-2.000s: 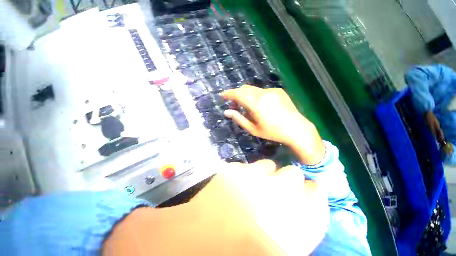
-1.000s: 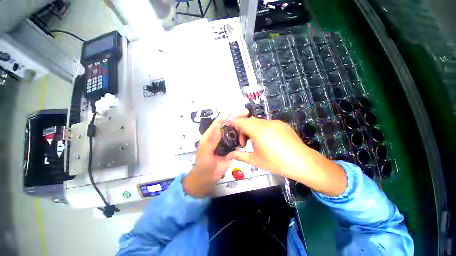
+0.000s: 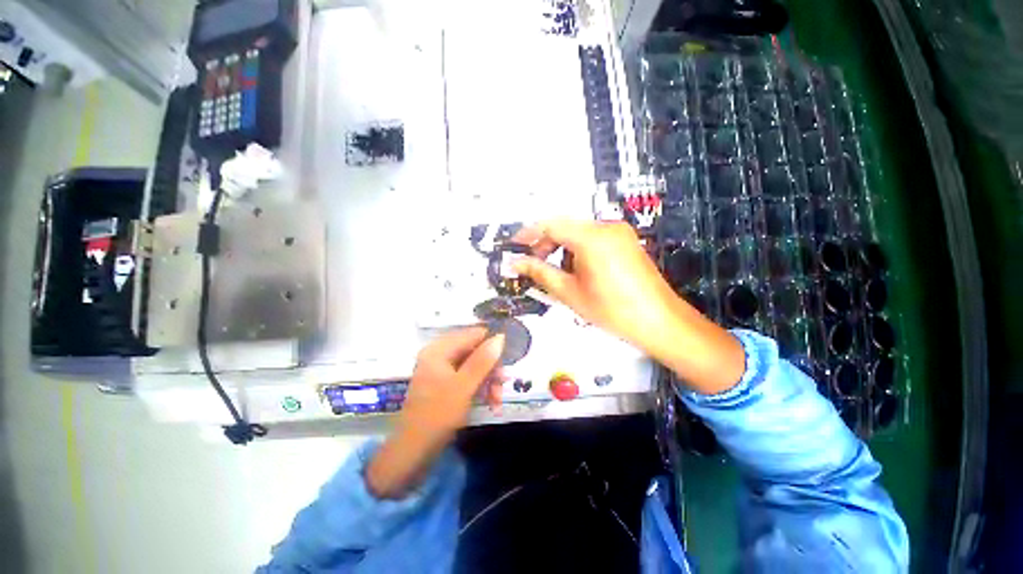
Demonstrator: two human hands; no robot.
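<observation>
A round black unit is open in two parts over the fixture (image 3: 494, 235) on the white moving bed (image 3: 393, 241). My right hand (image 3: 600, 275) holds the ring-like housing (image 3: 510, 269), which shows metal or circuit inside, at the fixture. My left hand (image 3: 454, 376) pinches a flat dark disc (image 3: 515, 340) just below it, nearer the front panel. Thin parts seem to link the two, but this is too small to tell surely. My fingers partly hide the fixture.
A clear blister tray (image 3: 774, 146) with black discs lies right on the green mat. The teach pendant (image 3: 238, 90) and perforated metal plate (image 3: 247, 275) are left. Small black parts (image 3: 376, 142) lie on the bed. The red emergency stop (image 3: 563, 387) is at the front. A black case (image 3: 95, 336) stands far left.
Two seconds ago my right hand was at the tray; one second ago both hands held a dark unit together. Now the hands are apart, one part in each, at the fixture. The view has shifted.
</observation>
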